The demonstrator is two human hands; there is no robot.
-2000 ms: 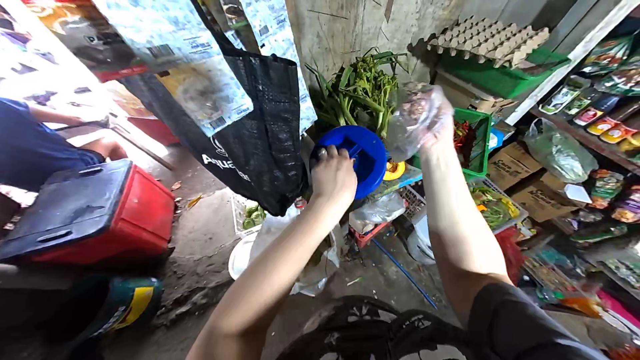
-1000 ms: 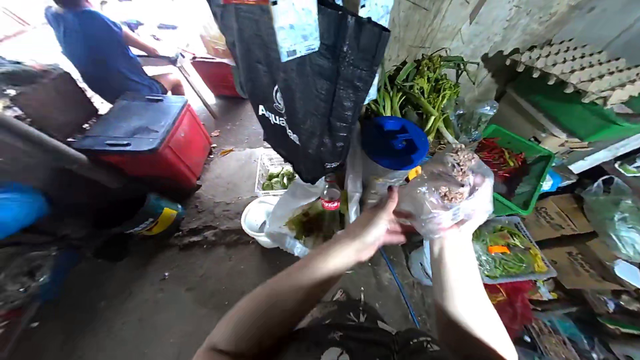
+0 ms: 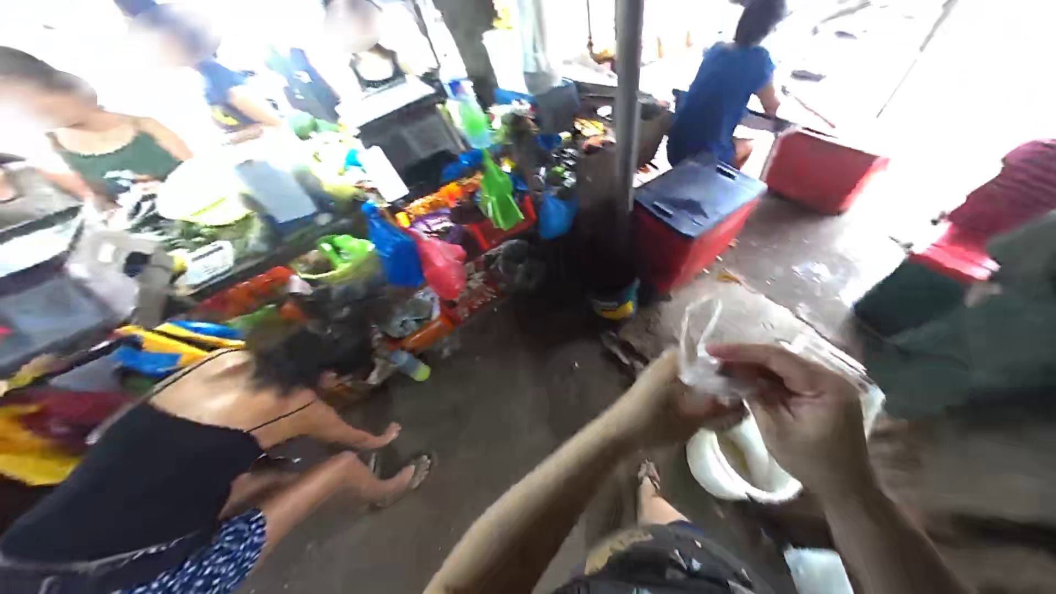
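My left hand [image 3: 672, 404] and my right hand [image 3: 796, 400] are close together at the right of the view, both closed on a clear plastic bag [image 3: 701, 363]. Two thin loops of the bag stick up above the fingers. My hands and blur hide most of the bag, and its contents cannot be made out. Below and behind my hands is a white bucket [image 3: 718, 470], partly covered by my right hand.
A person in a black top [image 3: 165, 462] crouches at the left by a stall with hanging bags [image 3: 499, 194]. A metal post [image 3: 629, 99] stands before a red cooler box [image 3: 697, 214]. Other people are at the back and right.
The view has swung far left, to the stall and people. My right hand, earlier open beside the bag of pale brownish pieces, is now closed on clear plastic with my left.
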